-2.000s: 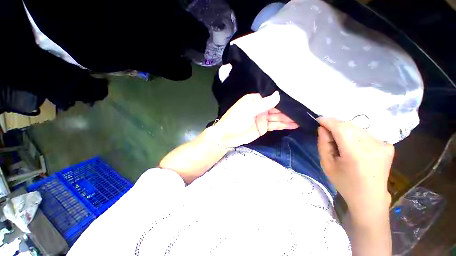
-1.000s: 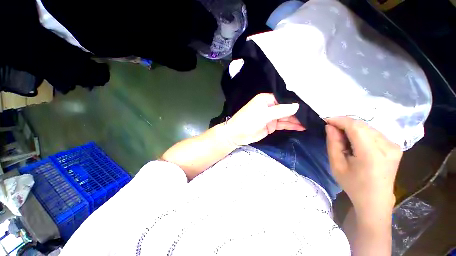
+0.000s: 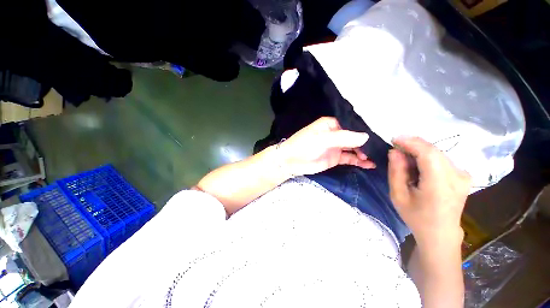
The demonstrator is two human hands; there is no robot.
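Note:
A black garment lies across the lap, with its shiny white to grey lining spread above my hands. My left hand holds the black edge below the lining, thumb on top and fingertips curled under. My right hand has thumb and fingertips pinched together at the lining's lower edge. The needle seen earlier between these fingertips is too small or hidden to make out now. A thin dark thread loops over the lining beside my right hand.
Dark garments hang or lie at upper left, beside a clear plastic wrap. A blue mesh crate is on the green floor at lower left. A crinkled clear bag is at lower right. Blue jeans show under the work.
My right hand moved right along the lining edge, then slightly back left. The needle tip seen two seconds ago no longer shows. My left hand shifted slightly right, still on the black cloth.

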